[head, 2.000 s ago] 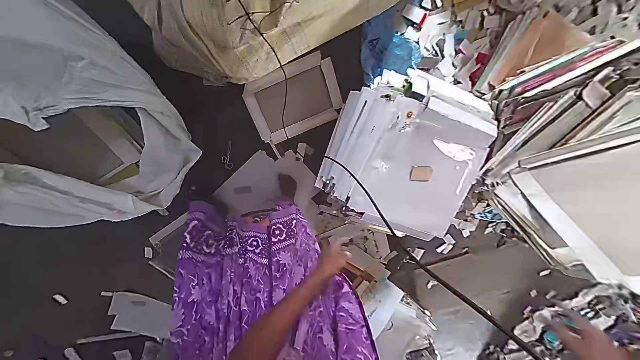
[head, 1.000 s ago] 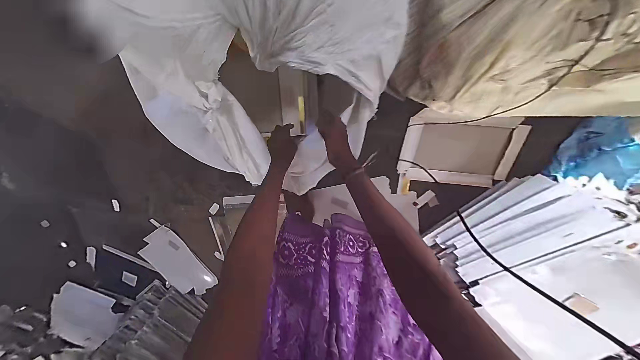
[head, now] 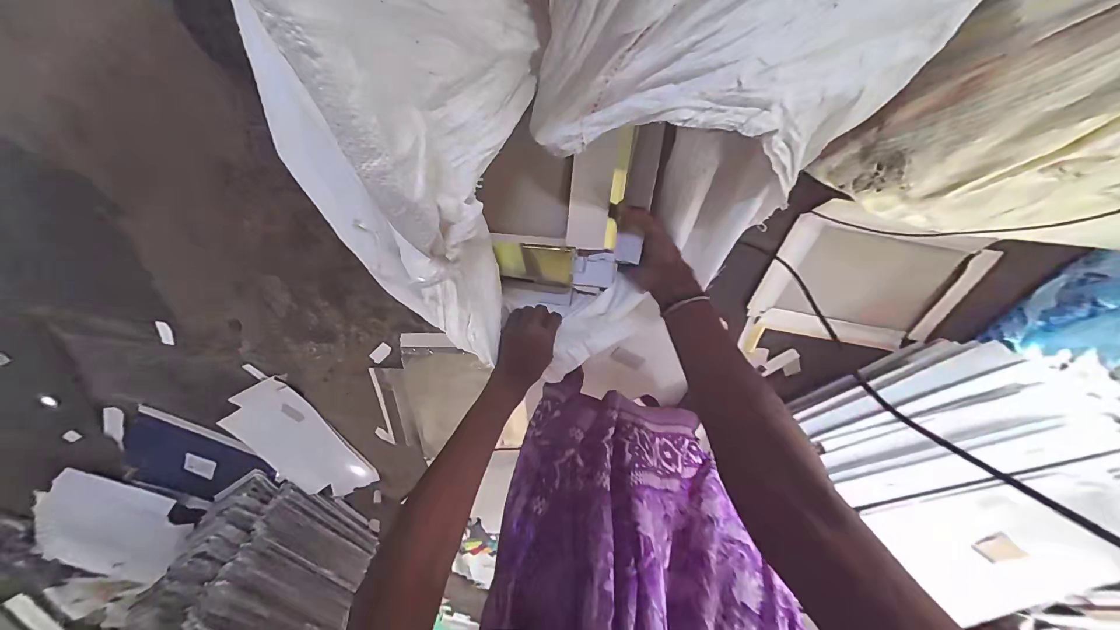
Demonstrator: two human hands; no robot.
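A large white woven sack [head: 411, 175] lies with its mouth facing me. My left hand [head: 528, 343] is closed on the near edge of the sack's mouth. Inside the sack my right hand [head: 652, 254] has its fingers at the end of a flat white-edged piece, which looks like cardboard; how firmly it holds is hard to tell. Flat pale panels [head: 529, 188] with white borders and a yellow strip [head: 622, 166] show in the opening. Purple patterned cloth [head: 630, 525] covers my lap between my forearms.
Right of the sack lie a bordered panel [head: 853, 271], a black cable [head: 945, 446] and a stack of white sheets [head: 945, 394]. A filled, yellowish sack [head: 980, 114] is at upper right. At lower left are a stack of grey sheets [head: 280, 551], a blue panel [head: 188, 455] and scraps.
The view has swung far toward the white sack. Both hands, apart from it two seconds ago, are now at its mouth. Since one second ago my right hand has moved away from my left.
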